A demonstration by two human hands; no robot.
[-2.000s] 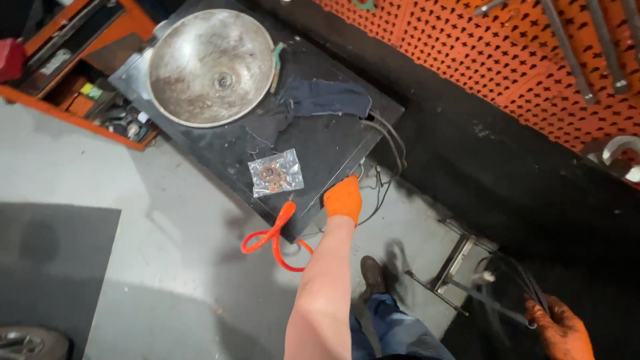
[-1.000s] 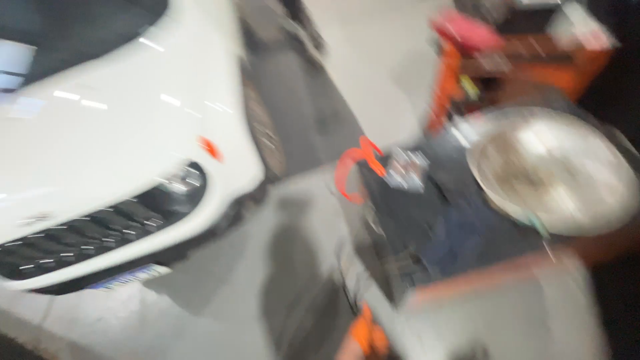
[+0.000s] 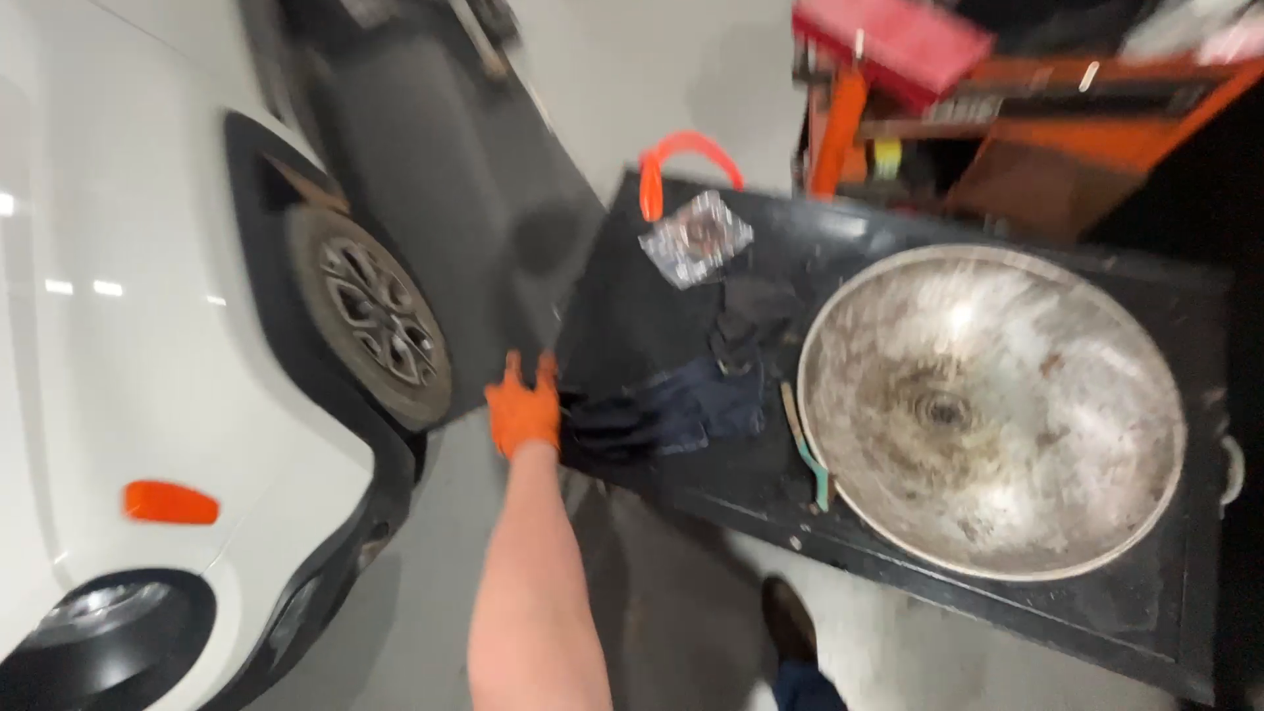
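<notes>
My left hand point(image 3: 523, 410), in an orange glove, reaches out at the near left corner of a black workbench point(image 3: 987, 612), fingers apart, and holds nothing that I can see. Just right of it lie dark blue work gloves point(image 3: 681, 410) and a crumpled black cloth or glove point(image 3: 755, 316). Beyond them are a clear plastic packet point(image 3: 699, 240) with small parts inside and an orange-red looped cord or tube point(image 3: 691, 143) over the bench edge. A large worn metal bowl point(image 3: 948, 410) fills the bench's right side, a green-handled tool point(image 3: 812, 464) against its rim. My right hand is out of view.
On the left stands a white car point(image 3: 128, 296), its front wheel point(image 3: 380, 311) toward the bench and an orange marker-like piece point(image 3: 171, 502) on its body. Behind the bench is an orange tool cart point(image 3: 839, 128) with a red case point(image 3: 894, 44). My shoe point(image 3: 788, 617) is below the bench edge.
The view has swung toward the white car. My right hand, holding dark cables or hoses two seconds ago, is out of view. My left hand was by thin wires at the bench edge and is now clear of them.
</notes>
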